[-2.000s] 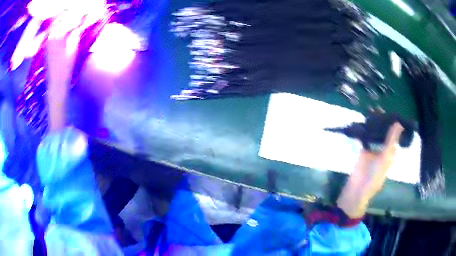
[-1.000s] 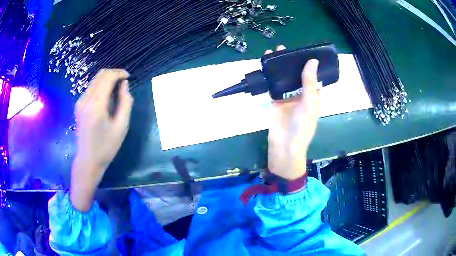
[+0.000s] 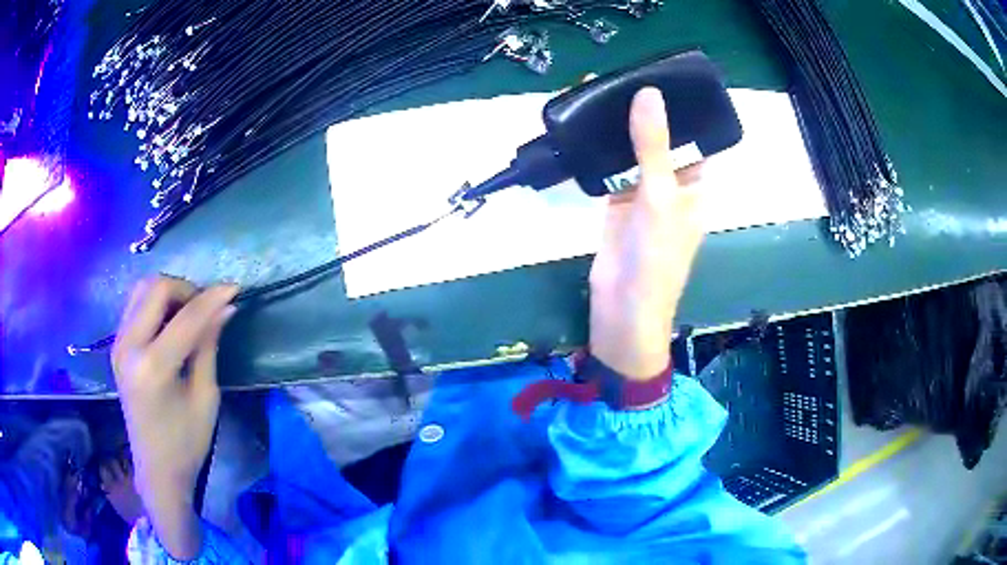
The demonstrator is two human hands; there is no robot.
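My right hand (image 3: 652, 221) holds a flat black glue bottle (image 3: 646, 119) with a small pale label. Its thin nozzle tip (image 3: 497, 182) points left and down, at the small silvery connector (image 3: 465, 200) of a thin black cable (image 3: 364, 252). Whether tip and connector touch I cannot tell. My left hand (image 3: 175, 364) pinches the cable between thumb and fingers. The cable's small pale opposite end (image 3: 75, 350) sticks out left of the hand. The connector lies over the white sheet (image 3: 387, 166).
A wide pile of black cables (image 3: 320, 66) lies behind the sheet. A narrower cable bundle (image 3: 828, 99) lies beyond its right end. Violet light glows at the left. A dark plastic crate (image 3: 773, 408) and black bags (image 3: 922, 375) are below the bench edge.
My left hand has moved down and left and now holds a single cable reaching to the nozzle. My right hand has tilted the bottle, its nozzle tip now at the connector.
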